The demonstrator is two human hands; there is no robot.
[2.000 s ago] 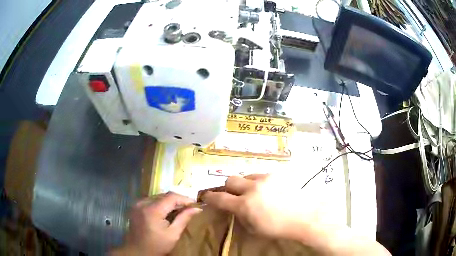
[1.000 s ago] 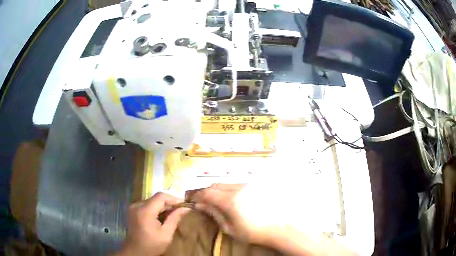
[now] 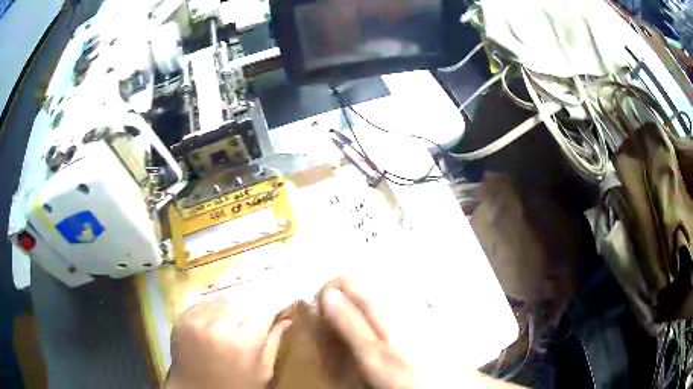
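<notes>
A brown cloth (image 3: 308, 351) lies at the table's front edge, its top edge between my two hands. My left hand (image 3: 224, 346) is bare and holds the cloth's left side between thumb and fingers. My right hand (image 3: 353, 327) is bare and lies on the cloth's right side, fingers bent over its edge; the fingertips are partly hidden and blurred. The yellow template clamp (image 3: 232, 220) with an open window and black handwriting lies beyond my hands, under the sewing machine head (image 3: 102, 216).
The black control panel (image 3: 368, 34) stands at the back. Thread snips (image 3: 357, 161) and a black cord lie right of the clamp on the white table (image 3: 448, 281). Off-white pieces (image 3: 547, 38) with dangling straps and brown pieces (image 3: 650, 197) hang at the far right.
The view has turned right, so the machine and clamp appear further left and more of the hanging pieces shows. My hands stay at the cloth's top edge, with a slightly wider gap between them.
</notes>
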